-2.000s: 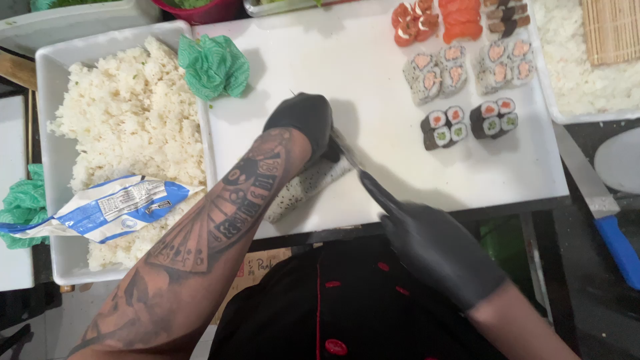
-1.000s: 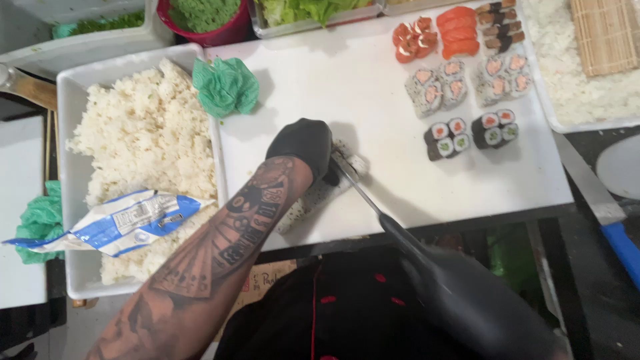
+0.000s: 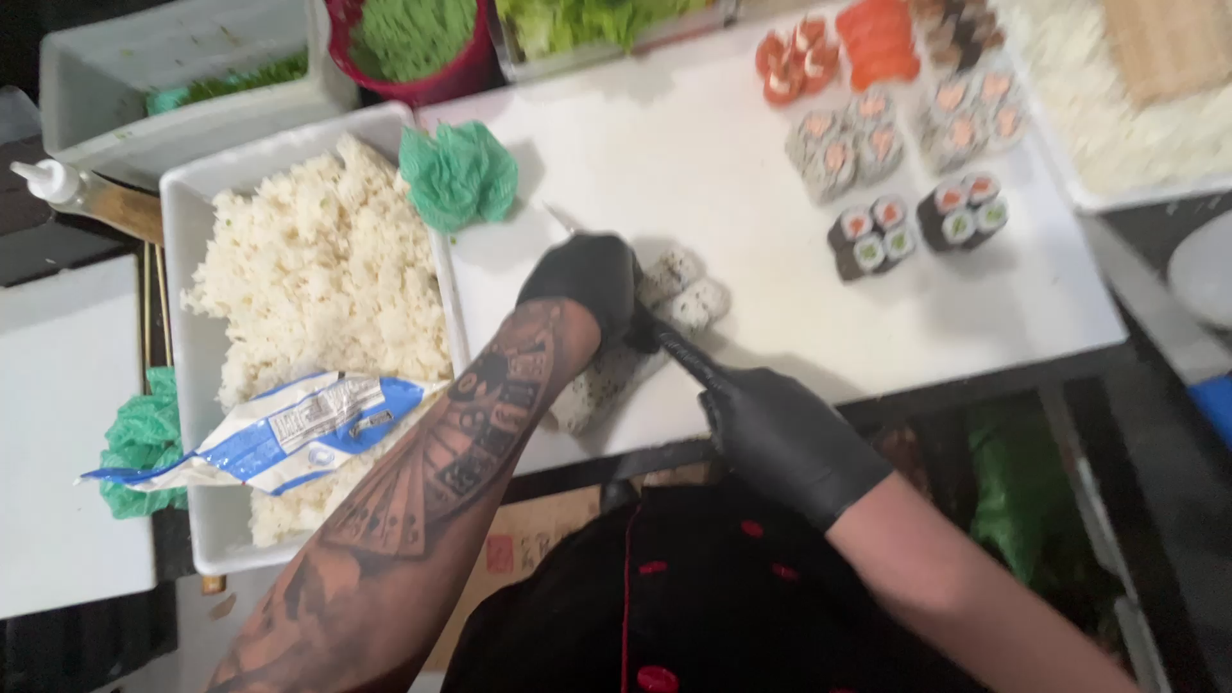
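My left hand point(image 3: 587, 284), in a black glove, presses on a rice-coated sushi roll point(image 3: 594, 390) specked with dark seeds, on a white cutting board point(image 3: 760, 221). My right hand point(image 3: 794, 438), also black-gloved, is closed around the handle of a knife point(image 3: 688, 356). The knife's middle is hidden beneath my left hand, and what looks like its tip shows beyond that hand. Cut roll pieces point(image 3: 688, 294) lie just right of my left fingers. Finished cut rolls point(image 3: 847, 144) and orange fish sushi point(image 3: 878, 43) stand grouped at the board's upper right.
A white tub of rice point(image 3: 318, 260) stands left, with a blue-and-white packet point(image 3: 322, 428) across it. Crumpled green netting point(image 3: 459, 175) sits at the board's left edge. Behind are a pink container point(image 3: 414, 91) and a lettuce tray point(image 3: 616, 43). Another knife point(image 3: 1169, 337) lies right.
The cut pieces beside my left hand now show apart from the roll, where a second ago the knife crossed there. My right hand and the knife have moved closer to my left hand.
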